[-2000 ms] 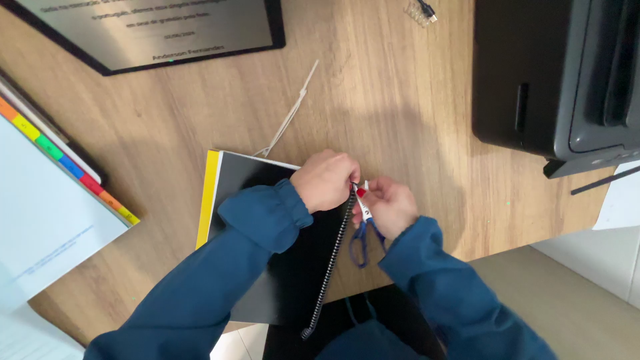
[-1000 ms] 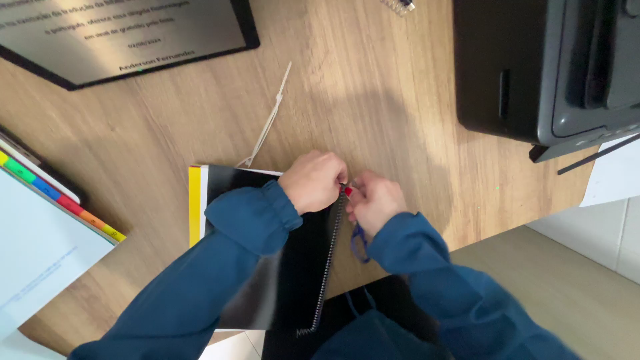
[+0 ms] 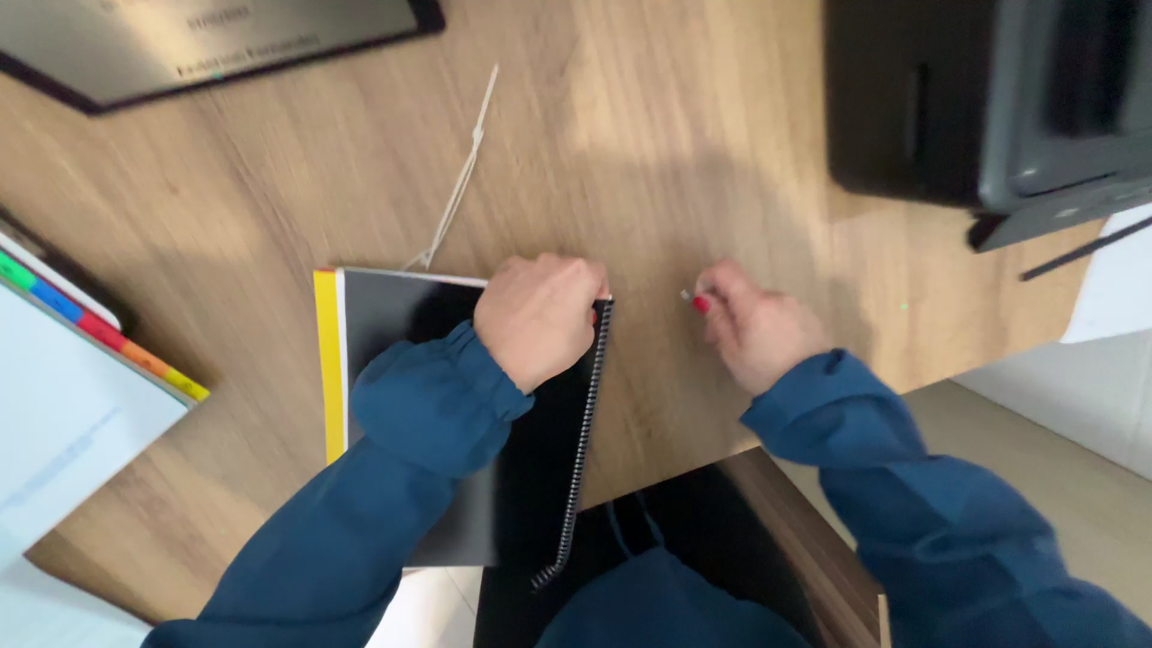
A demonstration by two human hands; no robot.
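Note:
A spiral-bound book with a black cover [image 3: 540, 486] lies at the desk's front edge, its black coil [image 3: 583, 423] running down the right side and sticking out past the bottom corner. My left hand [image 3: 543, 315] grips the book's top right corner by the coil's upper end; its fingertips are mostly hidden. Apart from the book, to the right, my right hand [image 3: 756, 324] pinches something small and greyish [image 3: 686, 294] between thumb and finger, too small to identify. No scissors show in this view. A thin, knotted white cord [image 3: 457, 193] lies just above the book's top edge.
A framed plaque [image 3: 270, 40] bearing writing is at the top left. Papers with coloured index tabs [image 3: 99, 328] lie at the left. A black machine, probably a printer [image 3: 909, 99], stands at the top right, with white paper [image 3: 1111, 279] near it. The wooden desk's front edge [image 3: 666, 472] slants nearby.
My right hand has moved right, away from the coil's top end and my left hand. The blue-handled scissors seen at my right hand before no longer show. My left hand remains on the book's corner.

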